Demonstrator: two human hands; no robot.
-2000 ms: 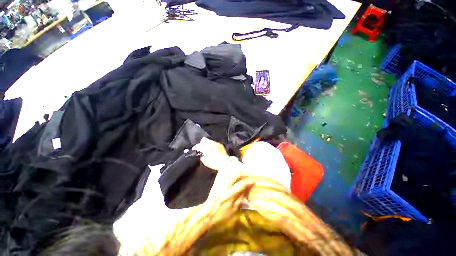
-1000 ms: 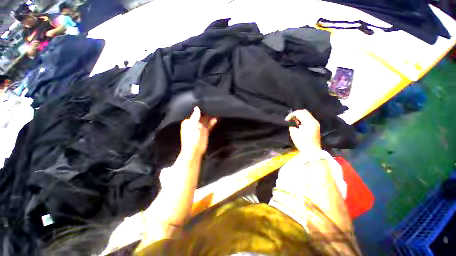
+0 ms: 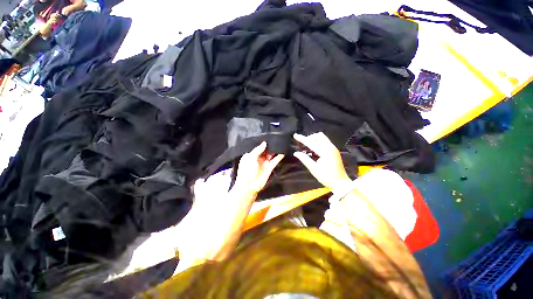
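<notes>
A large heap of black garments (image 3: 234,76) covers the near part of the white table. My left hand (image 3: 257,169) pinches the edge of a black garment (image 3: 280,143) near the table's front edge. My right hand (image 3: 321,157) is at the same edge, just to the right, with thumb and fingers curled at the cloth. A small dark thing shows near its fingertips; I cannot tell what it is. A greyer patch of cloth (image 3: 244,129) and a small white label (image 3: 275,124) lie just beyond my fingers.
A smartphone (image 3: 425,90) lies on the white table (image 3: 450,111), right of the heap. A black cord (image 3: 432,17) lies beyond it. A red stool (image 3: 424,219) is by my right forearm. A blue crate (image 3: 497,263) stands on the green floor. A navy pile (image 3: 87,44) and a person's arm (image 3: 70,8) are far left.
My hands have moved closer together along the garment edge. The broad cloth edge stretched between them is now a narrower section, with a small label and grey patch showing. The view has shifted.
</notes>
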